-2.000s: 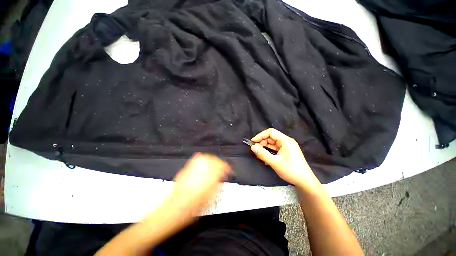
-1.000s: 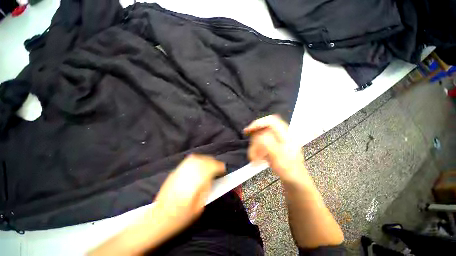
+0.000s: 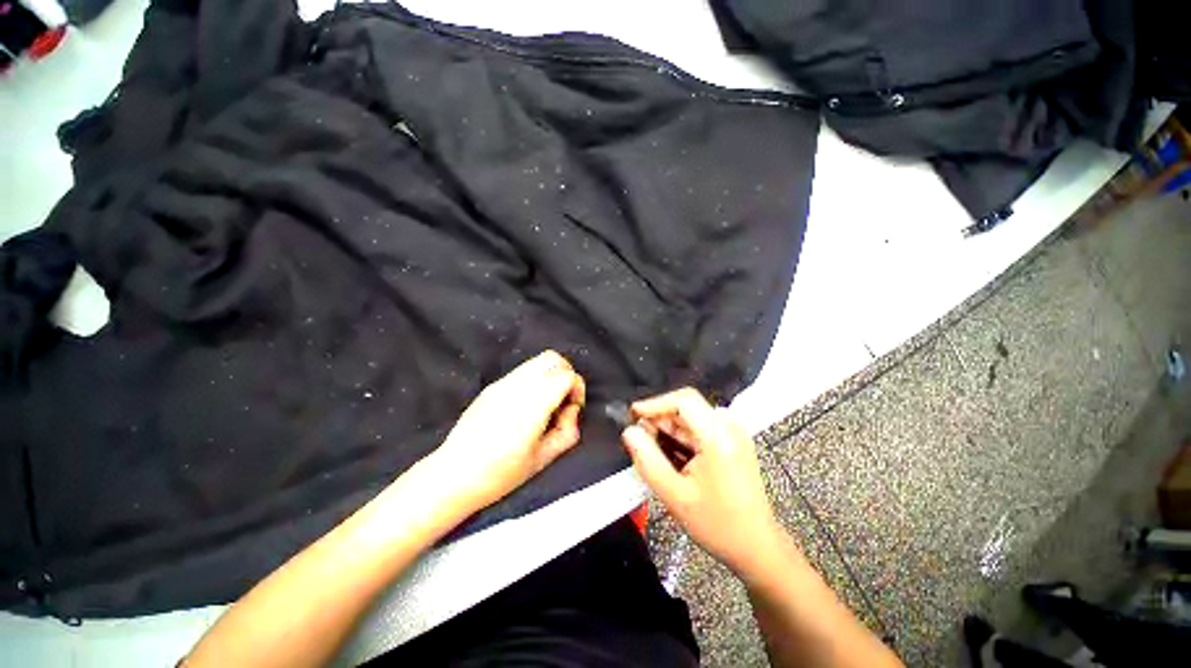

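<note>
A black jacket (image 3: pixel 340 274), flecked with pale lint, lies spread over the white table. My left hand (image 3: pixel 516 424) is at its near edge with the fingers curled and closed together on the cloth; a small fold seems pinched, but the fingertips hide it. My right hand (image 3: pixel 692 457) is just to the right, holding small thread snips (image 3: pixel 618 412) whose tips show beyond the thumb and forefinger and point left towards my left hand. The snips are over the cloth near the jacket's lower right corner.
The white table (image 3: pixel 862 274) has a curved near edge running up to the right. More black garments (image 3: pixel 934 78) lie at the back right. Speckled floor (image 3: pixel 940 431) shows beyond the edge, with dark objects at the lower right.
The view has shifted to the right along the jacket. Both hands were blurred in motion and are now steadier, close together at the near edge, with the snips visible between them.
</note>
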